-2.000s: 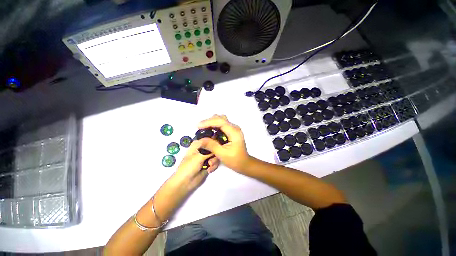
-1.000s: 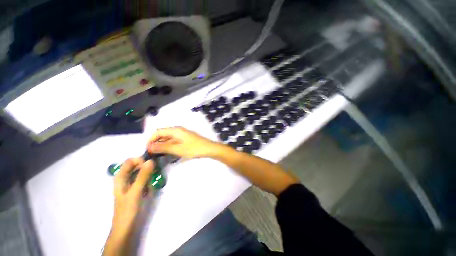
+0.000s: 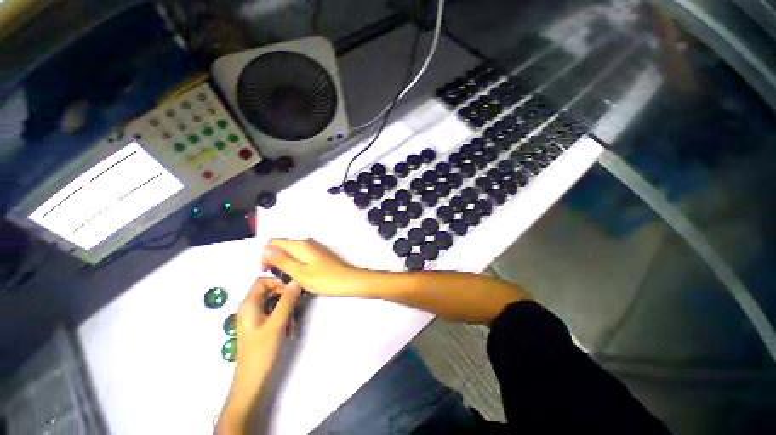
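My left hand (image 3: 265,316) and my right hand (image 3: 299,265) are close together over the white work surface (image 3: 162,340). My left hand holds black speaker drivers (image 3: 272,304) between its fingers. My right hand has its fingertips on a black driver (image 3: 280,274); how many each hand holds is partly hidden by the fingers. Green-faced drivers lie loose to the left of my left hand: one stands apart (image 3: 215,297), and two (image 3: 230,349) are partly covered by or close to that hand.
A clear blister tray full of black discs (image 3: 423,243) lies at the right. The tester (image 3: 106,200), a black fixture (image 3: 223,228) with green lights and a pale speaker (image 3: 285,93) stand behind. A black cable (image 3: 372,140) ends by the tray. Another clear tray (image 3: 51,386) is at the lower left.
The camera view has turned right from the first frame. From one second ago, my hands have come closer together, and loose green-faced drivers show more clearly beside my left hand.
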